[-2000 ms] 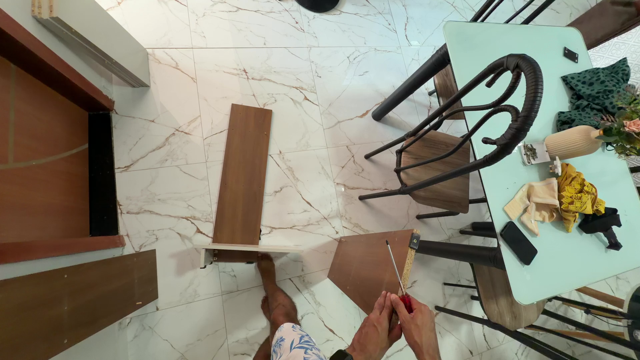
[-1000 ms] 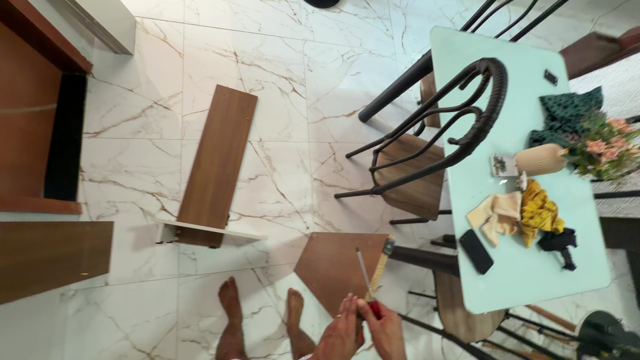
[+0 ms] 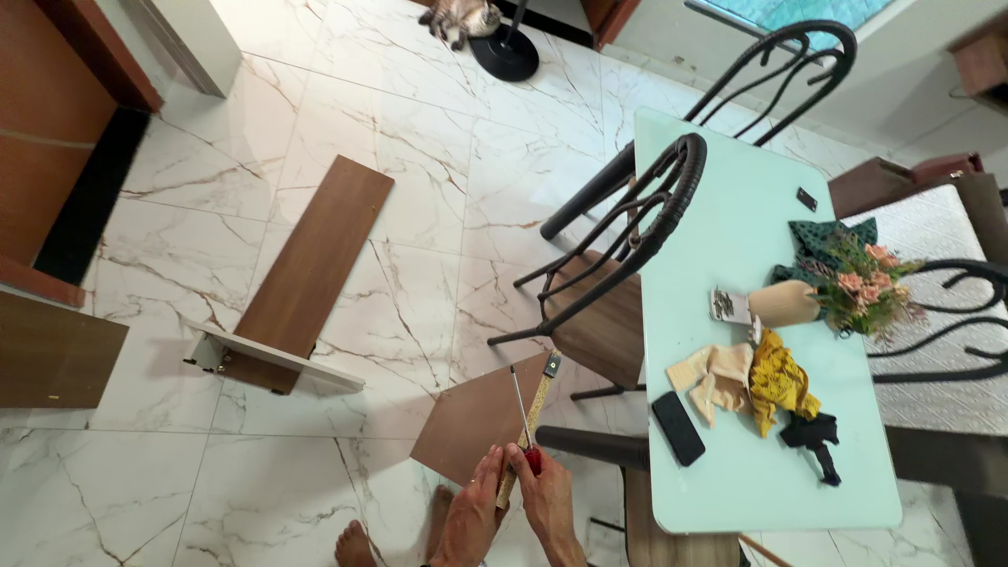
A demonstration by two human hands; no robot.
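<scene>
Low in the view, my left hand (image 3: 471, 512) grips the near end of a brown wood-laminate panel (image 3: 478, 421), whose raw chipboard edge faces up. My right hand (image 3: 545, 496) is closed around the red handle of a screwdriver (image 3: 517, 402), its shaft pointing away from me along that edge. A black plastic fitting (image 3: 554, 364) sits at the panel's far corner. On the floor to the left lies a long brown board (image 3: 315, 260), with a pale narrow board (image 3: 276, 356) standing across its near end.
At right stands a glass-topped table (image 3: 693, 488) with a phone (image 3: 677, 429), cloths (image 3: 720, 378) and a flower vase (image 3: 783, 303). A black metal chair (image 3: 598, 315) is beside it. Another brown panel (image 3: 55, 354) is at far left. A cat (image 3: 461, 17) lies by a round black base (image 3: 505, 55).
The view has turned and now shows the cat and more of the room beyond the table. Both hands stay at the panel, with the screwdriver still held.
</scene>
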